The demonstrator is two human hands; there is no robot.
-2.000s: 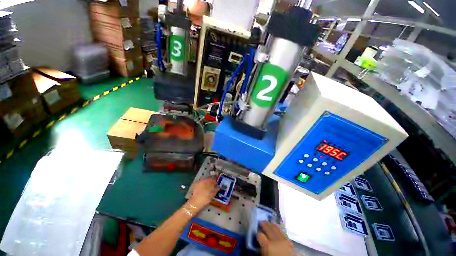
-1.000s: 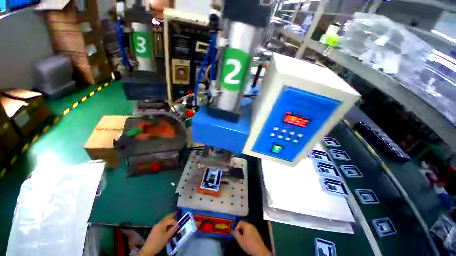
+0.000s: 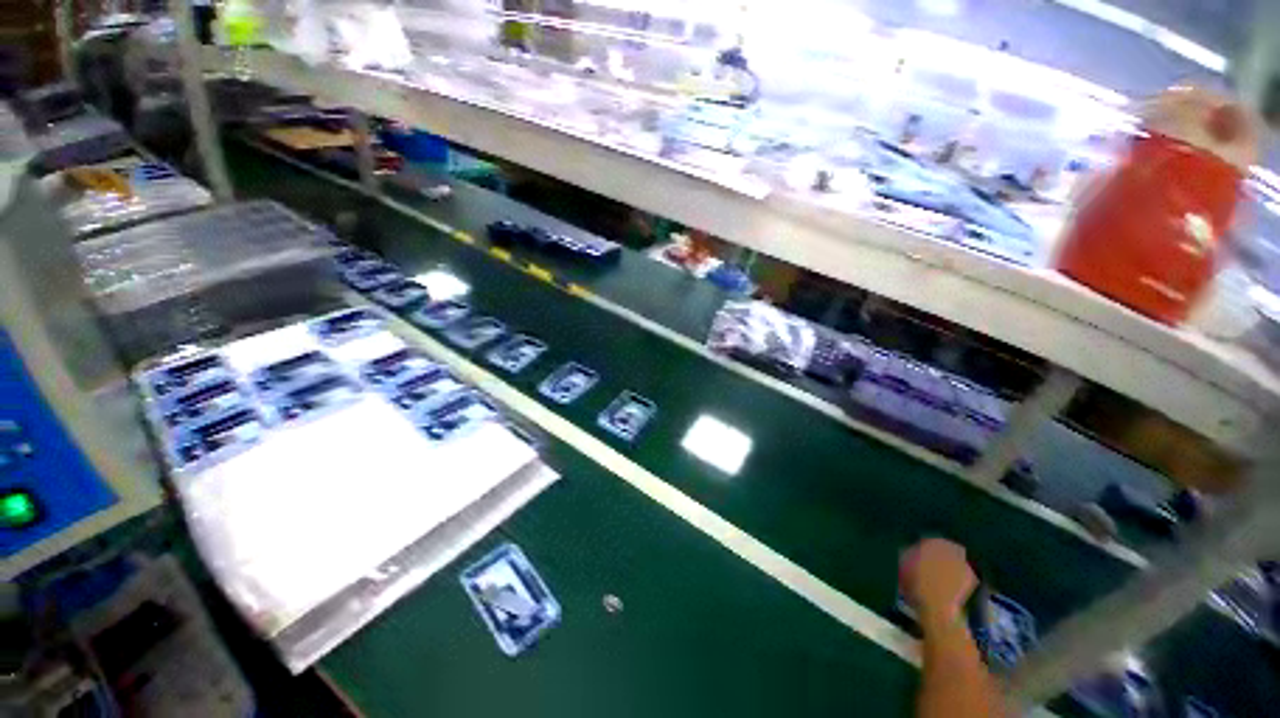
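My right hand [image 3: 938, 578] reaches over the dark green conveyor belt [image 3: 786, 540] at the lower right. It is small and blurred, with the fingers curled down. A blue-edged panel [image 3: 1008, 627] lies just right of it. A bit of blue edge shows at its left side, but whether the fingers grip a panel is hidden. My left hand is out of the picture. A single panel [image 3: 511, 600] lies on the green bench top left of the belt. More panels [image 3: 626, 415] lie spaced along the belt.
White sheets [image 3: 351, 498] with rows of panels stand at left, with clear ridged trays [image 3: 211, 267] beyond. The blue-faced controller [image 3: 42, 463] is at the left edge. A long shelf [image 3: 702, 190] crosses above the belt, bearing a red object [image 3: 1158, 225]. A pale post [image 3: 1151, 617] slants at lower right.
The view has swung right from the press to the conveyor. My left hand and the panel it held have left the picture. My right hand has moved from the press front to over the belt.
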